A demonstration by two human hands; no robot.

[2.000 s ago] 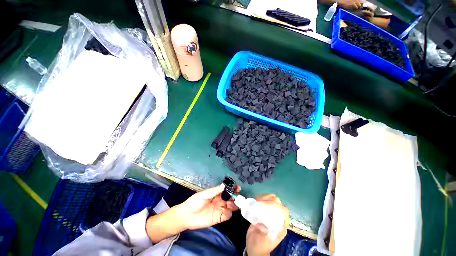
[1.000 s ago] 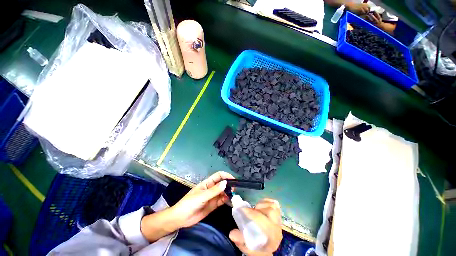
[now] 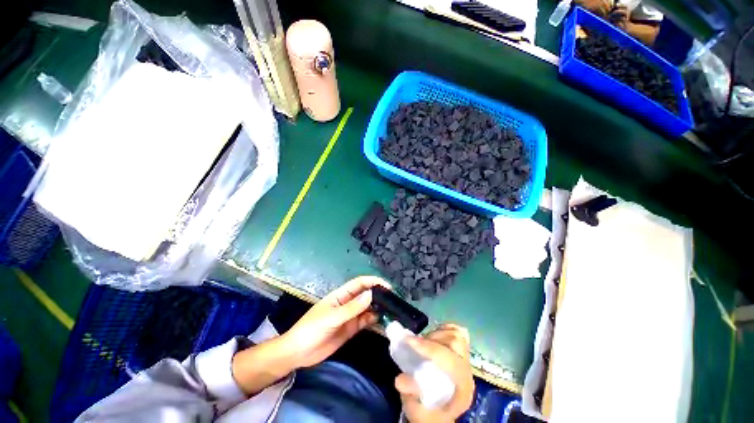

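Note:
My left hand (image 3: 335,324) holds a black housing (image 3: 400,309) by its left end, above the bench's front edge. My right hand (image 3: 446,372) grips a white translucent glue bottle (image 3: 422,368). The bottle's narrow tip is at the near side of the housing; whether it touches is hard to tell. Small black pieces (image 3: 434,244) lie in a heap behind the hands. A few unworked housings (image 3: 369,226) lie at the heap's left side. Finished parts (image 3: 592,208) lie at the top of the white sheet on the right.
A light-blue basket (image 3: 376,161) of black pieces stands behind the heap. A white wipe (image 3: 521,248) lies right of it, beside a stack of layered sheets (image 3: 622,322). A plastic-lined carton (image 3: 264,157) is at left, a pink cylinder (image 3: 314,74) by the post. Another person's hands show across the conveyor.
The housing first pointed toward the camera, then lay level to the right; now its right end slants down. The bottle tip stays by it. The view has shifted slightly.

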